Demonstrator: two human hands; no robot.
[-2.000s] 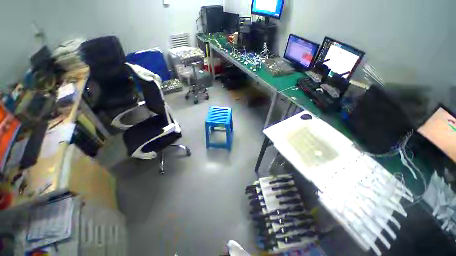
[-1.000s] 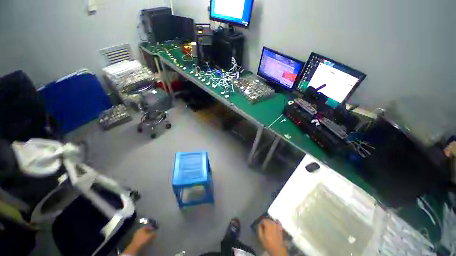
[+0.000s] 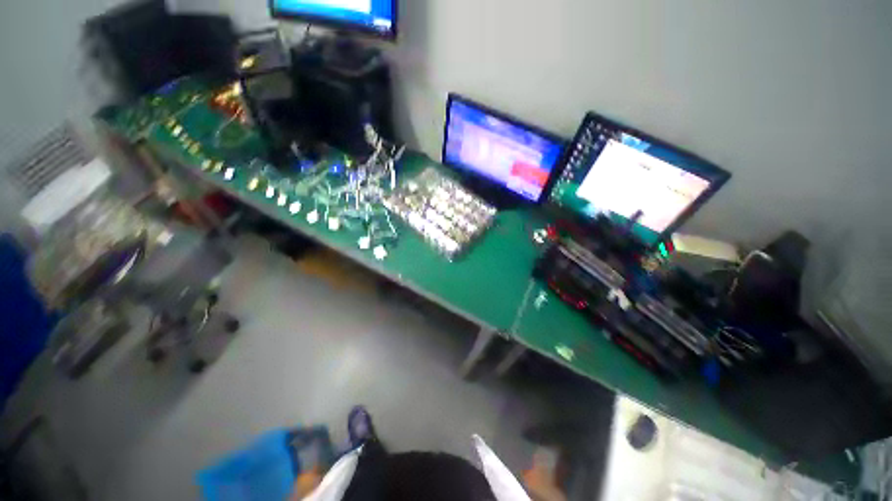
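My left hand (image 3: 307, 481) is low in the picture beside the blue stool, blurred and cut by the bottom edge. A small dark object (image 3: 312, 446) shows at its fingers and seems held; its shape is unclear. My right hand (image 3: 544, 479) is blurred at the bottom edge, and its fingers cannot be made out. Ahead, the green bench (image 3: 469, 279) carries a clear tray (image 3: 442, 212) full of small parts. Left of it lie a tangle of pale cables (image 3: 367, 181) and small white and yellow pieces (image 3: 295, 206) in a row along the front edge.
Two monitors (image 3: 504, 147) stand behind black fixtures (image 3: 626, 298). A pale box with green digits (image 3: 706, 250) is to their right. A white board (image 3: 675, 460) juts out at lower right. The blue stool (image 3: 256, 470), a wheeled stool (image 3: 186, 313) and my shoe (image 3: 360, 425) are on the floor.
The view has moved closer to the green bench. The blue stool has shifted to the lower left of the picture. Both hands came into view and now sit lower, partly cut off.
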